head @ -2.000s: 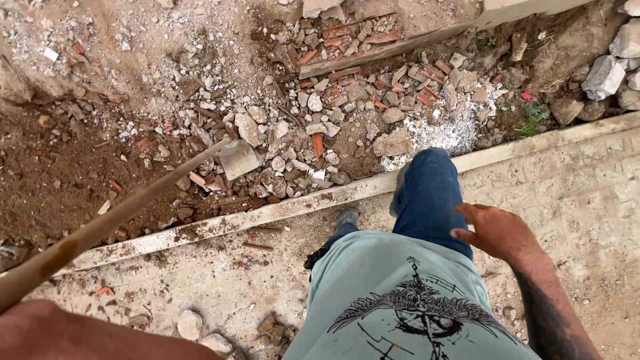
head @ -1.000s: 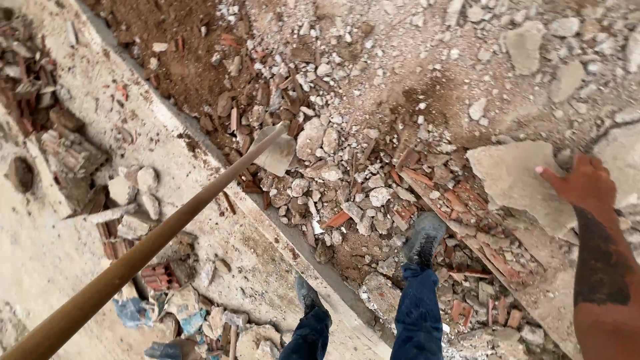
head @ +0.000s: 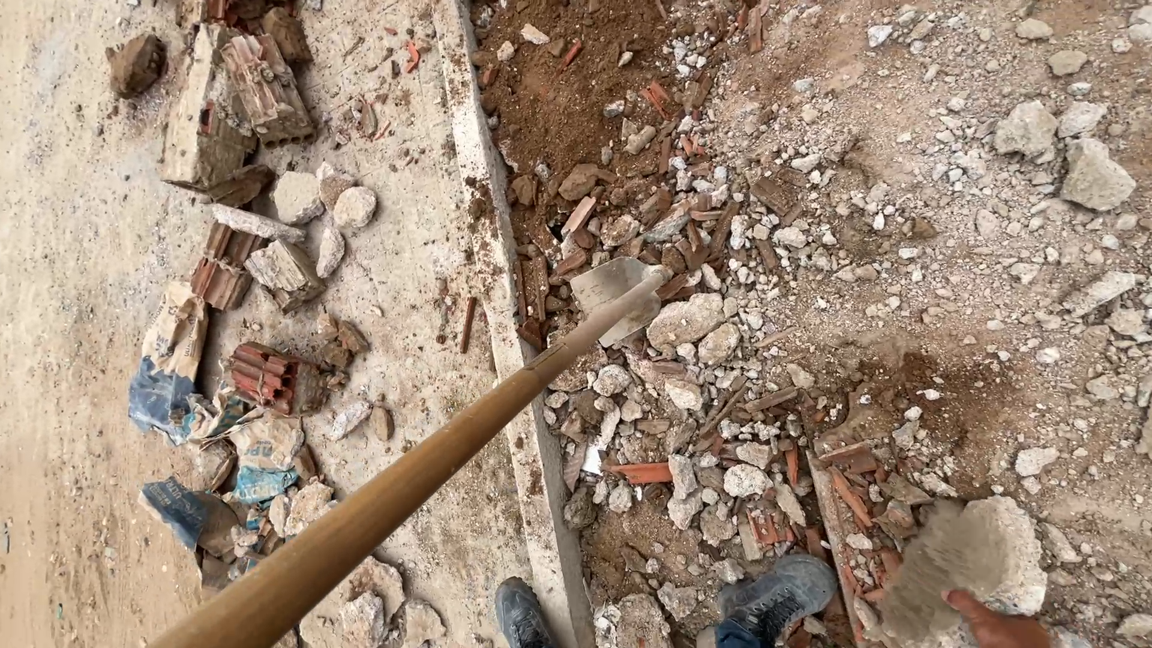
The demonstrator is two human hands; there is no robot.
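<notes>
A hoe with a long wooden handle [head: 396, 486] crosses the view from the bottom left corner. Its metal blade [head: 612, 292] rests among broken rubble just right of the concrete curb [head: 490, 207]. My left hand is out of view, as is the near end of the handle. At the bottom right, the fingers of my right hand [head: 994, 621] grip the lower edge of a flat concrete slab [head: 954, 558], which is partly blurred. The rest of that hand is cut off by the frame.
Broken hollow bricks [head: 270, 373], concrete chunks and torn paper sacks [head: 175, 351] lie left of the curb. My boots [head: 778, 594] stand either side of it. A narrow ledge [head: 832, 540] runs through the rubble near the right boot. Loose stones [head: 1098, 175] cover the right.
My right hand hung beside my body two seconds ago; one second ago it was at a slab's edge. My left hand, partly visible at first, has left view. The view has turned strongly.
</notes>
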